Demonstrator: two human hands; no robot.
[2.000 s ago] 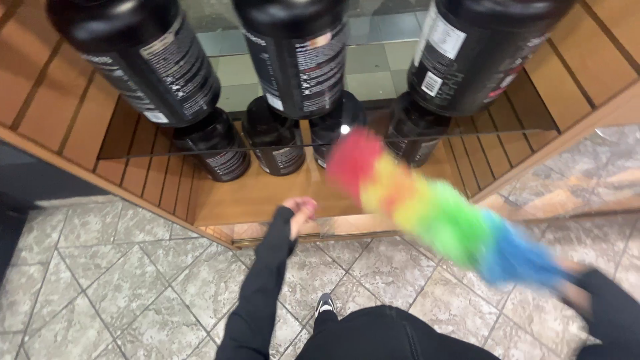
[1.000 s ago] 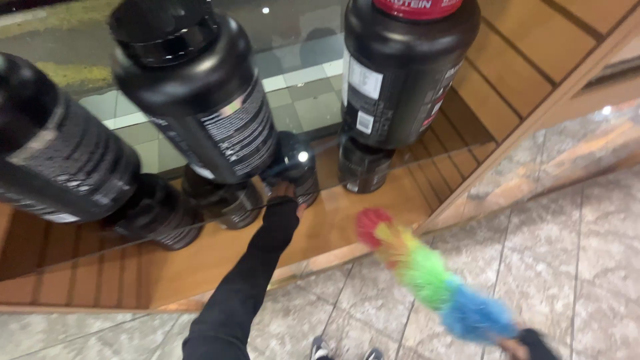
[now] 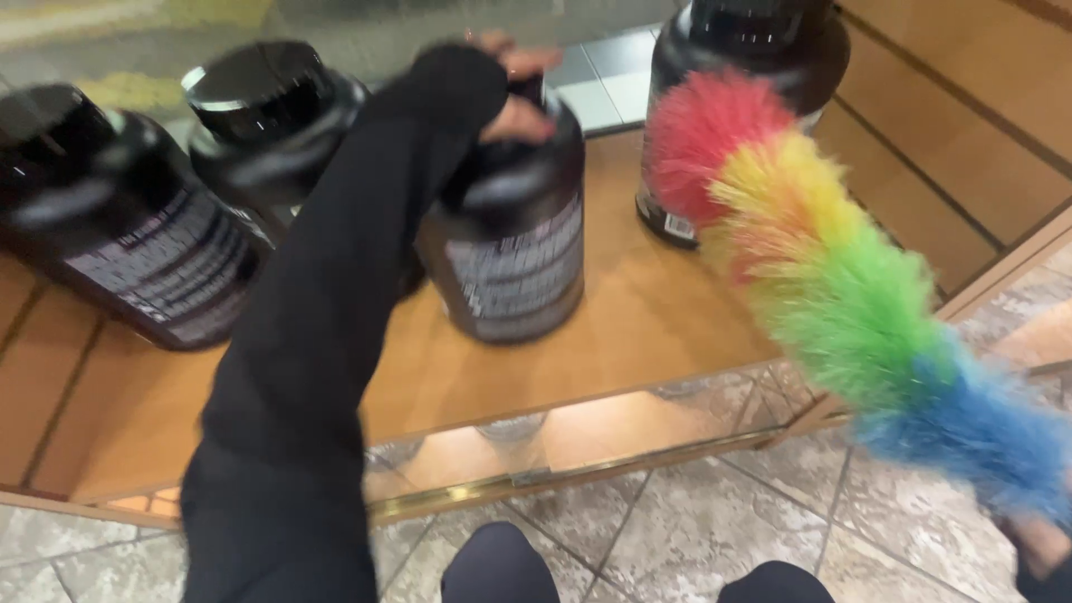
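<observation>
My left hand grips the lid of a black plastic supplement tub that stands on the wooden shelf. My right hand, partly cut off at the lower right edge, holds a rainbow-coloured fluffy duster. The duster slants up to the left, and its red tip is in front of another black tub at the right. Left of my sleeve are a tilted-looking black tub and one more tub behind it, partly hidden by my arm.
Slatted wooden side panels bound the shelf at the right and left. Glass or mirror lies behind the tubs. A reflective strip with a metal rail runs below the shelf's front edge. My knees are near it, above a tiled floor.
The view has come much closer to the lower shelf. My left hand, earlier reaching among the lower tubs, is now on a tub's lid. The duster has moved up in front of the right tub.
</observation>
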